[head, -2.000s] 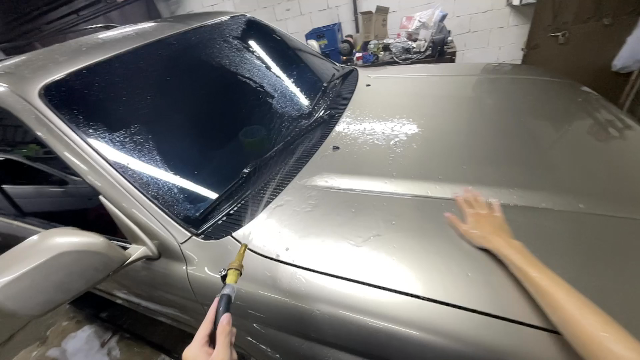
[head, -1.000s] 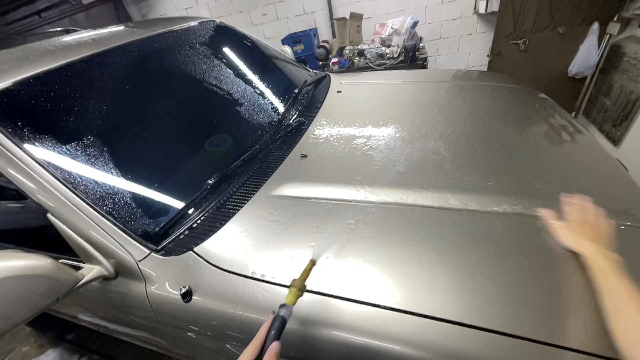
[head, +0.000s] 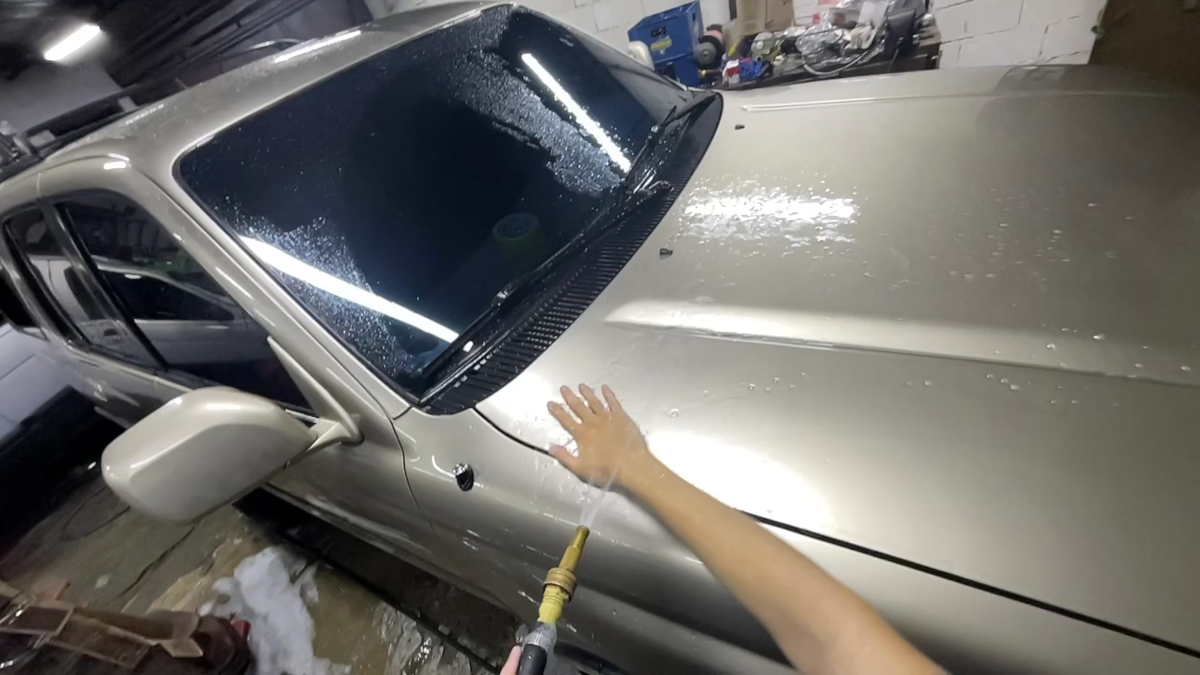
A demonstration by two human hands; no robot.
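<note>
At the bottom edge my left hand (head: 513,660), mostly out of frame, grips the dark handle of a hose with a brass spray nozzle (head: 566,574). Water leaves its tip toward my right hand (head: 600,436), which lies flat with fingers spread on the wet hood (head: 872,412) of a beige car, by the hood's rear corner. The base of the wet windshield (head: 412,178), with its wiper (head: 581,234) and black cowl grille (head: 562,319), is just beyond my fingertips. Water drops dot the hood.
The side mirror (head: 211,455) juts out at left. White foam (head: 272,609) lies on the wet floor below, near a brown object (head: 122,637) in the corner. Behind the car, a blue box (head: 667,42) and assorted clutter (head: 825,42) stand against a white block wall (head: 1022,28).
My right hand has moved left across the hood, from its right part to the rear corner near the windshield. The nozzle's spray now meets that hand. The view has swung left.
</note>
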